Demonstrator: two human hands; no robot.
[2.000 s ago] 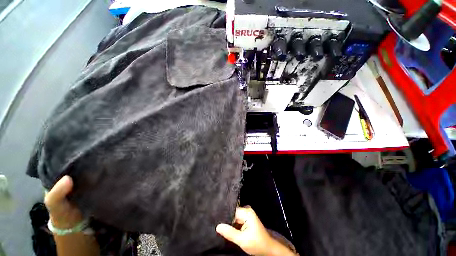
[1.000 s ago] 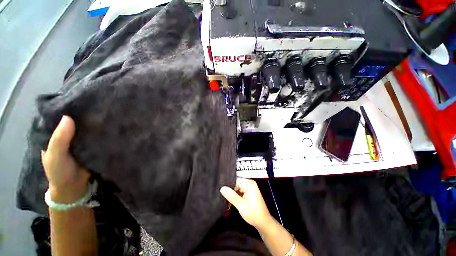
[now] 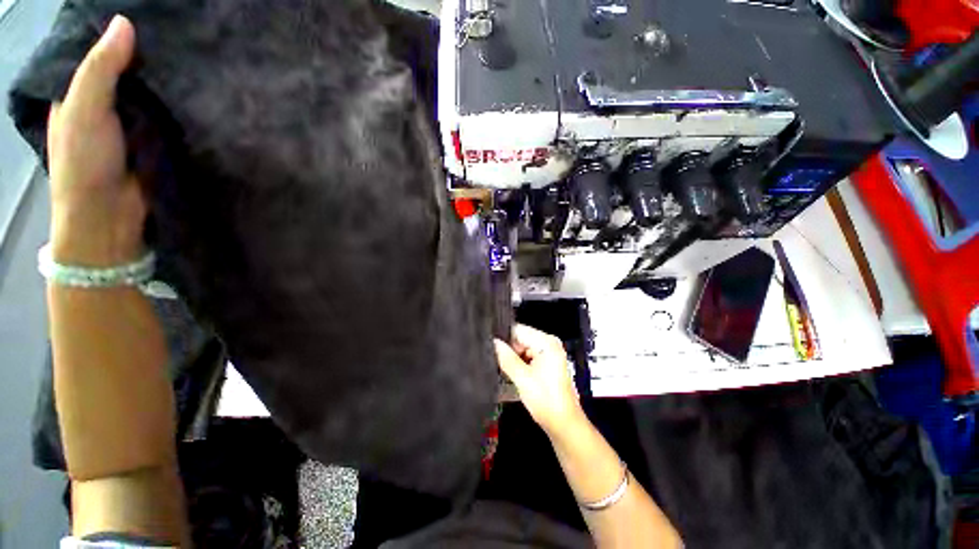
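A large dark grey garment panel (image 3: 311,214) hangs from the overlock machine (image 3: 666,107) down towards my lap. My left hand (image 3: 97,161) holds its raised upper left part, thumb on top, fingers partly hidden by cloth. My right hand (image 3: 540,370) pinches the panel's right edge just below the presser foot and needle area (image 3: 496,245), beside the dark rectangular opening (image 3: 553,322). The edge runs up to the needle area, next to a red dot. The exact contact under the foot is too small to tell.
A smartphone (image 3: 733,302) and yellow-black snips or knife (image 3: 798,322) lie on the white table (image 3: 633,370) right of the machine. A dark cloth heap (image 3: 751,461) lies at lower right. A red and blue stool (image 3: 934,268) stands at right.
My left hand has moved up and forward, lifting the cloth. My right hand has moved up along the edge, closer to the needle area. The pocket-like patch seen earliest is out of sight.
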